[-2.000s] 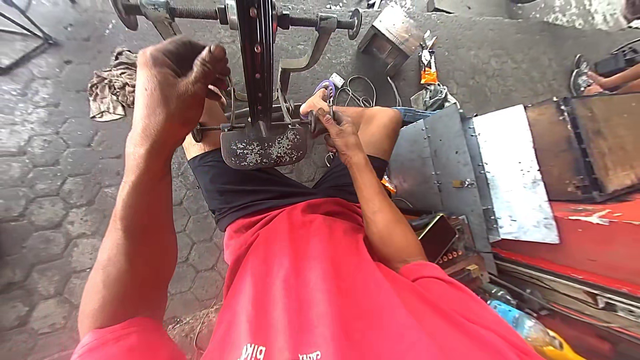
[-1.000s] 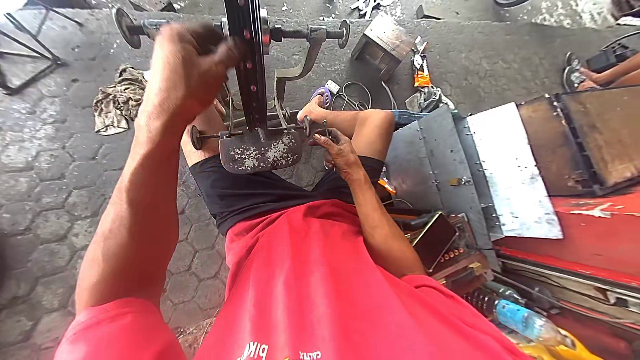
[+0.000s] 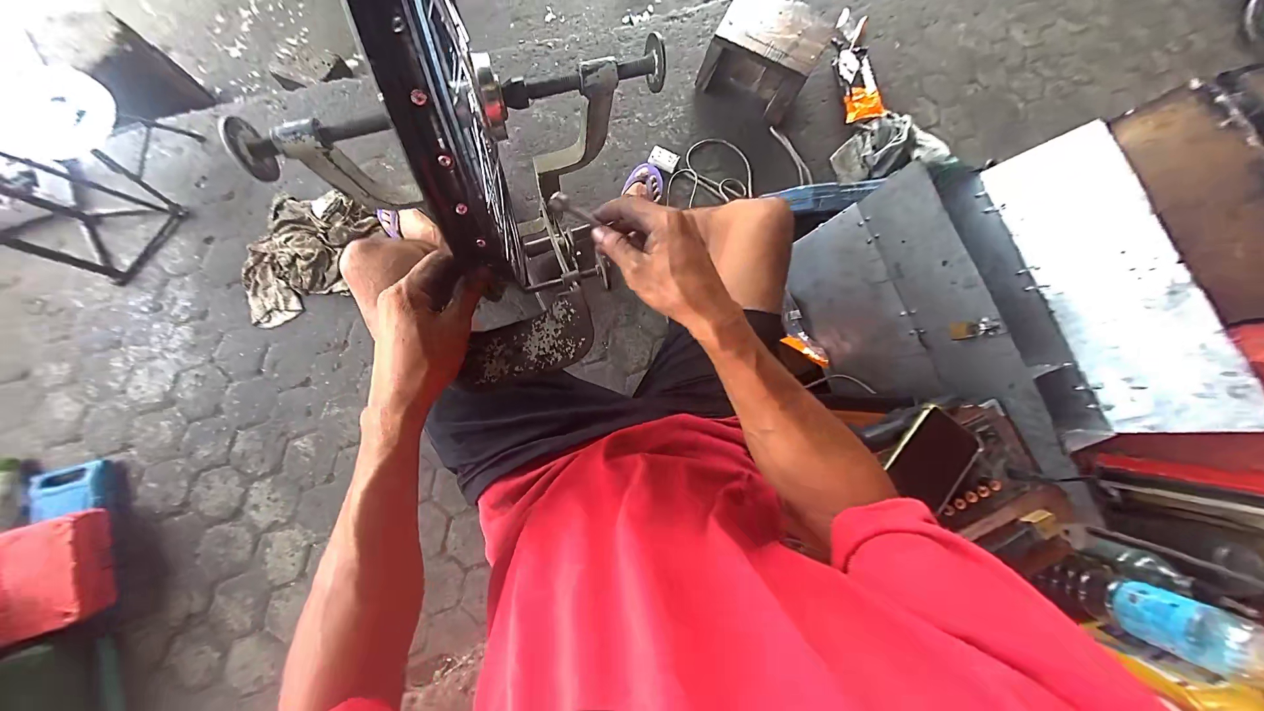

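A black spoked wheel rim (image 3: 432, 148) stands upright in a metal wheel truing stand (image 3: 583, 128), between two threaded clamp screws. My left hand (image 3: 432, 301) is at the lower part of the rim, its fingers curled against it; the rim hides part of the fingertips. To the right of the rim, my right hand (image 3: 647, 247) has its thumb and forefinger pinched at a small metal rod or lever (image 3: 571, 205) of the stand; whether it grips this cannot be told. Below the rim, between my thighs, sits the stand's worn metal base plate (image 3: 538, 346).
A crumpled rag (image 3: 296, 257) lies on the paved floor at left, near a black metal frame (image 3: 128, 227). Ahead stands a small wooden stool (image 3: 765, 44), with a cable (image 3: 711, 173) nearer. Metal sheeting (image 3: 879, 276), a toolbox (image 3: 1007, 494) and a plastic bottle (image 3: 1175, 622) are at right.
My left hand has come down from beside the upper rim to its lower part. My right hand has risen from beside the base plate to the small rod. The view has shifted.
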